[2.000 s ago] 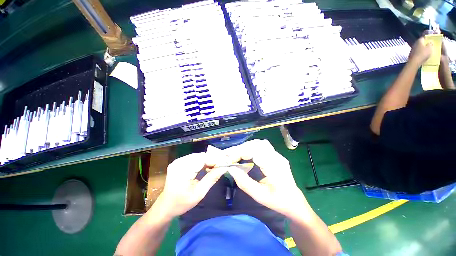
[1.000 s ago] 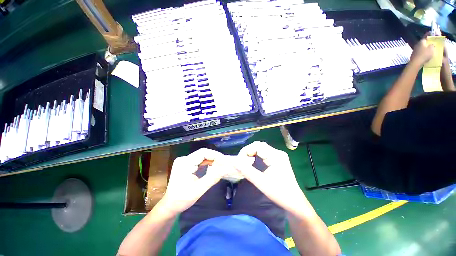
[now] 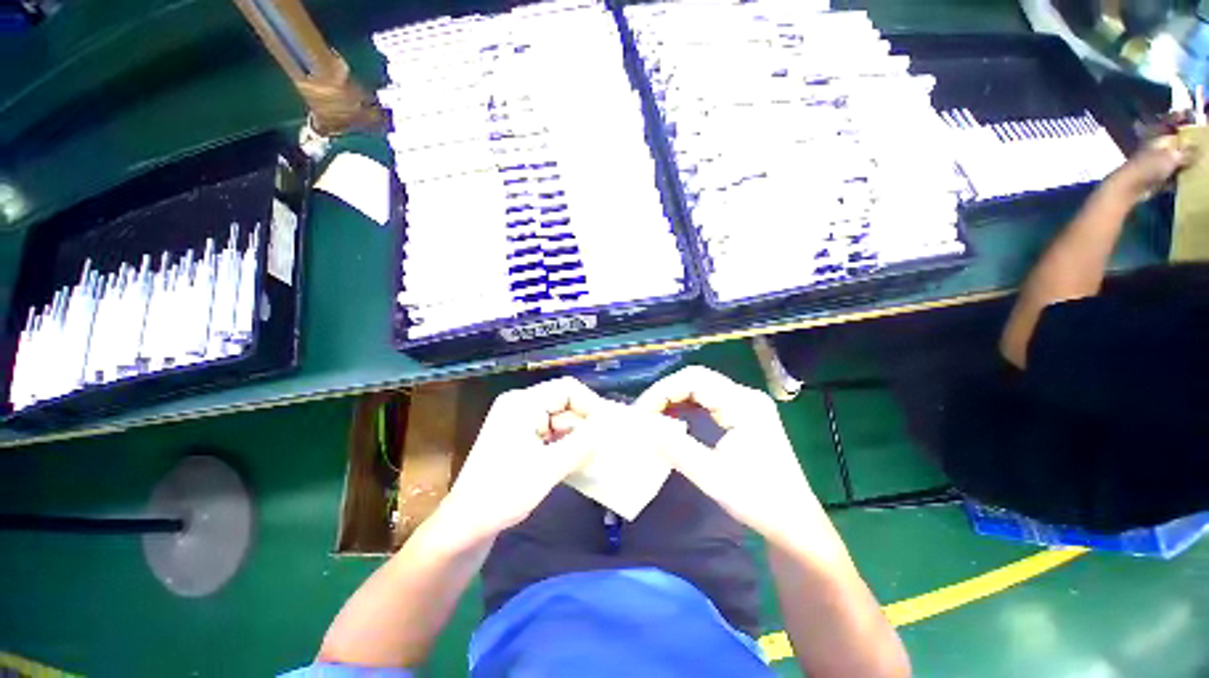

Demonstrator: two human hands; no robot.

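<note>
My left hand (image 3: 524,444) and my right hand (image 3: 729,444) meet over my lap, below the bench edge. Between them they hold a small pale, cream-white sheet (image 3: 623,464), pinched at the fingertips of both hands, with one corner pointing down. Whether anything else is between the fingers cannot be told; the hands are overexposed. Two black trays tightly stacked with white tubes (image 3: 530,172) (image 3: 809,159) stand side by side on the bench in front of me.
A left tray (image 3: 285,331) holds one row of white tubes; a curled white sheet (image 3: 355,186) lies beside it. A right tray (image 3: 1021,73) is near a worker in black (image 3: 1087,411). An open cardboard box (image 3: 427,464) and a round grey base (image 3: 199,523) are below.
The pale sheet now shows spread between my hands, where earlier it was mostly hidden. The view has shifted slightly. The other worker's hand and yellow sheet have moved towards the right edge.
</note>
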